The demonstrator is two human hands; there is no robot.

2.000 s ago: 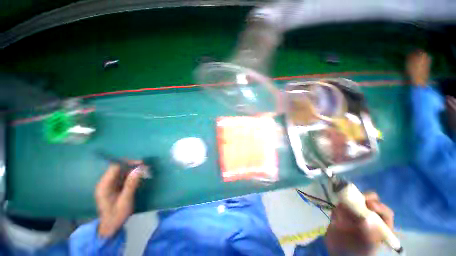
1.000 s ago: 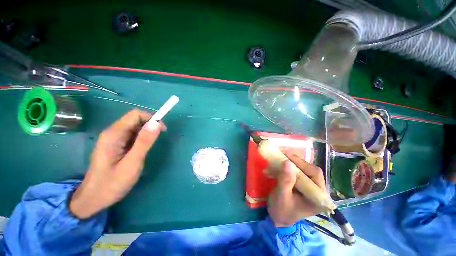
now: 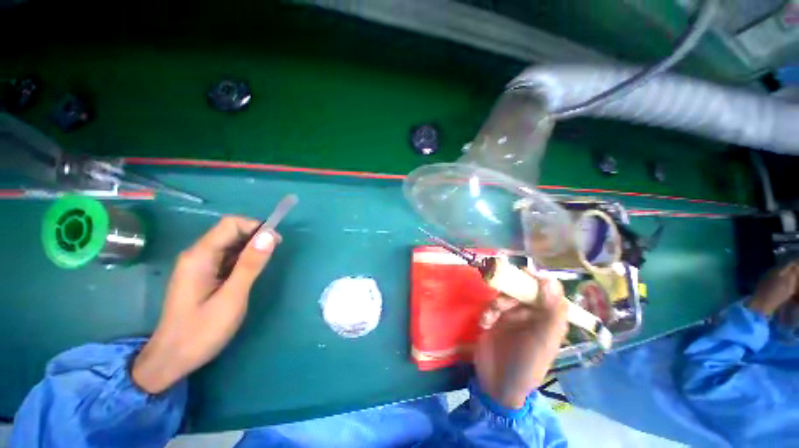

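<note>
My left hand point(image 3: 206, 297) pinches slim metal tweezers point(image 3: 280, 211) between thumb and fingers, left of centre; one end sticks out up and right, the rest is hidden by the hand. My right hand point(image 3: 521, 337) holds the cream handle of a soldering iron point(image 3: 515, 278), its thin dark tip pointing up and left above the red pad point(image 3: 436, 311). A round whitish patch point(image 3: 351, 306) lies bare on the mat between my hands, touched by neither.
A green-flanged solder spool point(image 3: 75, 232) stands left, below a metal clamp point(image 3: 88, 171). A clear plastic funnel point(image 3: 482, 210) on a pale hose point(image 3: 648, 101) hangs over a metal tray point(image 3: 632, 322). Small black parts point(image 3: 426, 138) sit on the green belt. Another person's blue sleeve point(image 3: 727, 346) is at right.
Since one second ago the view has shifted, and the iron's tip now shows clearly above the red pad. The tweezers stay in my left hand. Two seconds ago my right hand and the iron were by the tray.
</note>
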